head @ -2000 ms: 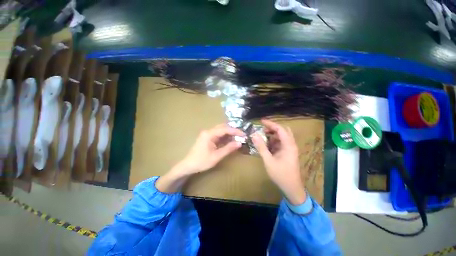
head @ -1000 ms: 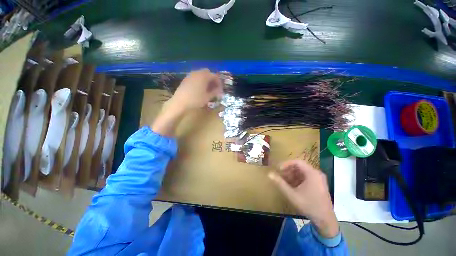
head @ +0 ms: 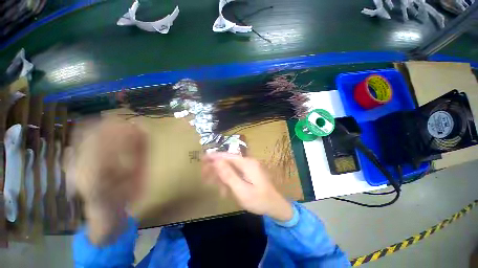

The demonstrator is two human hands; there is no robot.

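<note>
My left hand (head: pixel 112 159) is badly blurred over the left end of the brown mat; whether it holds anything cannot be told. My right hand (head: pixel 243 180) is over the middle of the mat with fingers pointing left, just in front of the small fixture (head: pixel 234 144) with white pieces on it. The right hand's fingertips are blurred, and I cannot tell if something is between them. The bundle of dark lead wires (head: pixel 241 104) lies across the back of the mat, its white and silvery ends (head: pixel 202 121) in a column at its left.
Cardboard divider tray (head: pixel 21 172) with white housings at left. Green solder spools (head: pixel 319 123) and a black stand (head: pixel 343 162) on white paper at right. Blue bin (head: pixel 375 175) with red tape roll (head: pixel 373 92), then a black fan (head: pixel 445 124). White housings (head: pixel 152 23) on the green conveyor behind.
The view has swung right, bringing the fan into sight. My left hand has left the wire ends for the mat's left end. My right hand has moved from the mat's right side to in front of the fixture.
</note>
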